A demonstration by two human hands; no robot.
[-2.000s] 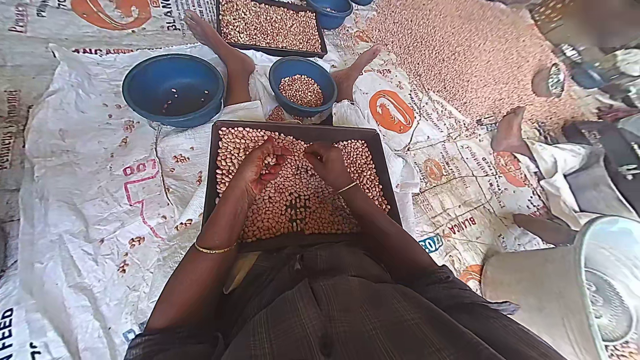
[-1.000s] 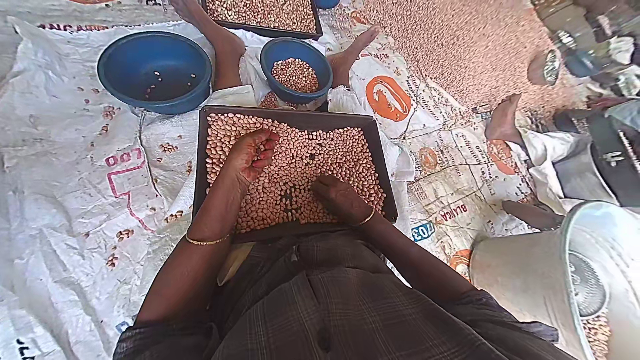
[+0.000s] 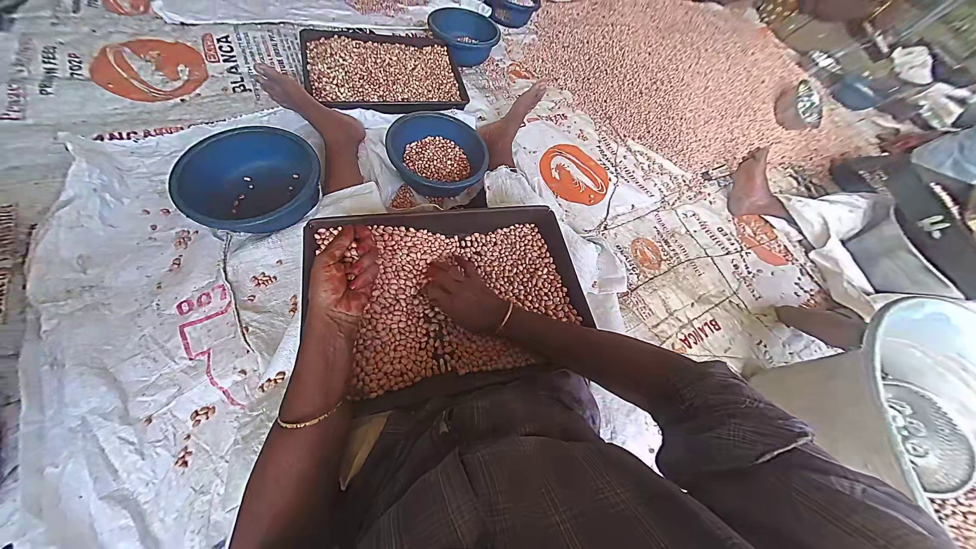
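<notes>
A dark rectangular tray (image 3: 564, 267) rests across my lap, spread with pinkish nuts or beans (image 3: 396, 335). Over its left part my left hand (image 3: 347, 271) is turned palm up with curled fingers, and some of the nuts or beans lie in it. My right hand (image 3: 465, 293) is palm down near the tray's middle, its fingertips touching the layer; whether it pinches any is hidden. Just beyond the tray stands a blue plastic bowl (image 3: 396, 164) partly filled with the same kind. A larger blue basin (image 3: 183, 191) at the left has only a few pieces in its bottom.
Another filled dark tray (image 3: 309, 76) and more blue bowls (image 3: 435, 34) stand farther ahead. A wide heap of nuts or beans (image 3: 671, 76) covers the upper right. A pale metal or plastic bucket (image 3: 839, 404) is at the right, near another person's foot (image 3: 751, 187). Printed sacks cover the ground.
My left hand has moved toward the tray's left side. My right hand, near the tray's lower middle one second ago, is now farther up the tray. The view has shifted.
</notes>
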